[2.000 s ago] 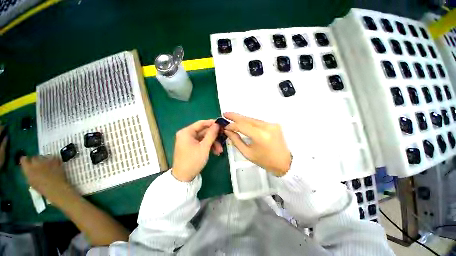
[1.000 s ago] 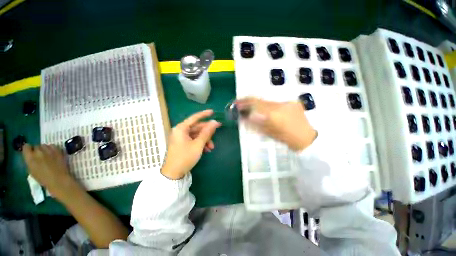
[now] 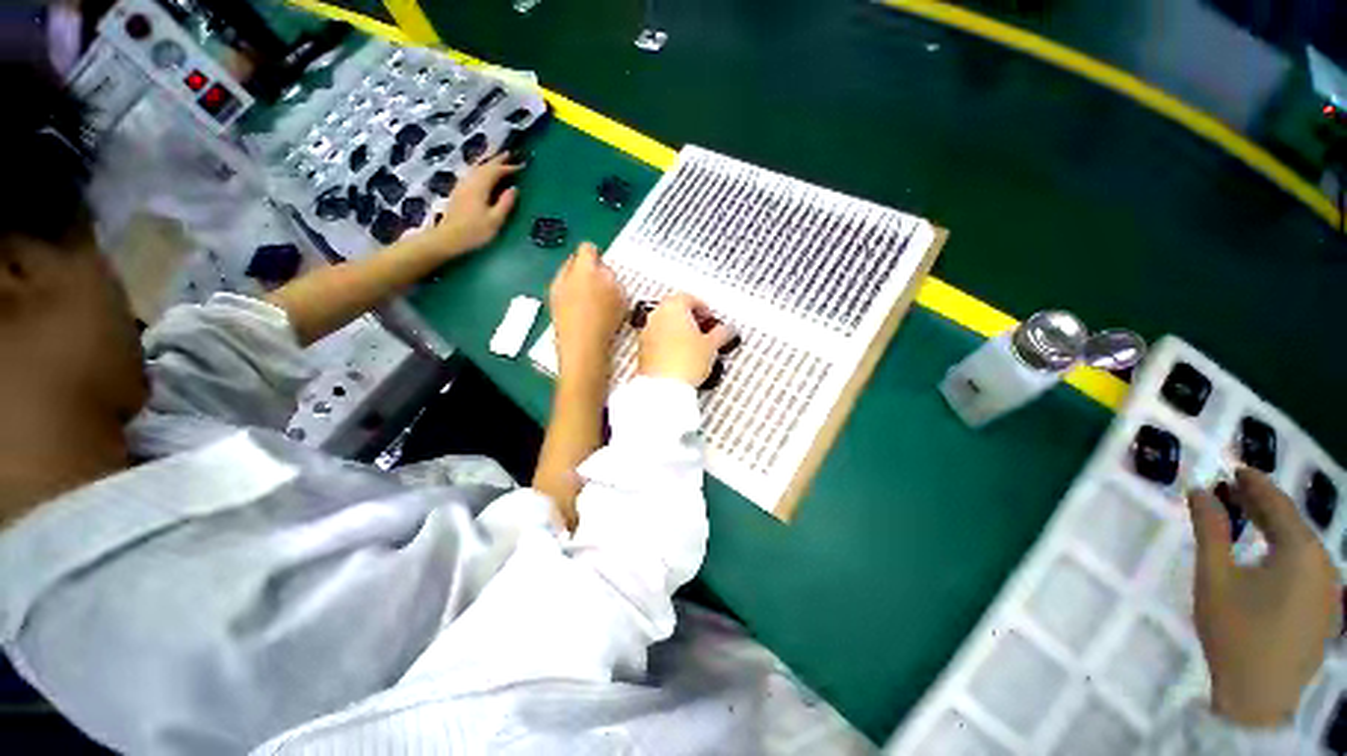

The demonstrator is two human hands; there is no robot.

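My left hand [image 3: 680, 343] is over the near part of the white sheet of small parts [image 3: 783, 362], among black housings [image 3: 722, 359]. Its fingertips touch or cover them; whether it grips one cannot be told. My right hand [image 3: 1267, 598], at the right edge, has thumb and fingers around a black housing [image 3: 1229, 507] at a pocket of the white foam tray [image 3: 1019, 657]. More black housings [image 3: 1186, 387] sit in the tray's far pockets, and several nearer pockets are empty.
A white bottle [image 3: 993, 380] with a silver top stands between sheet and tray. At left, a person in a white smock reaches one hand [image 3: 587, 296] to the sheet's left edge, another [image 3: 476, 207] near a grey tray [image 3: 333, 141]. Two loose housings [image 3: 548, 231] and a white slip [image 3: 514, 327] lie nearby.
The view has turned left. My left hand has moved onto the sheet by the housings. My right hand has carried the housing from between my hands to the foam tray.
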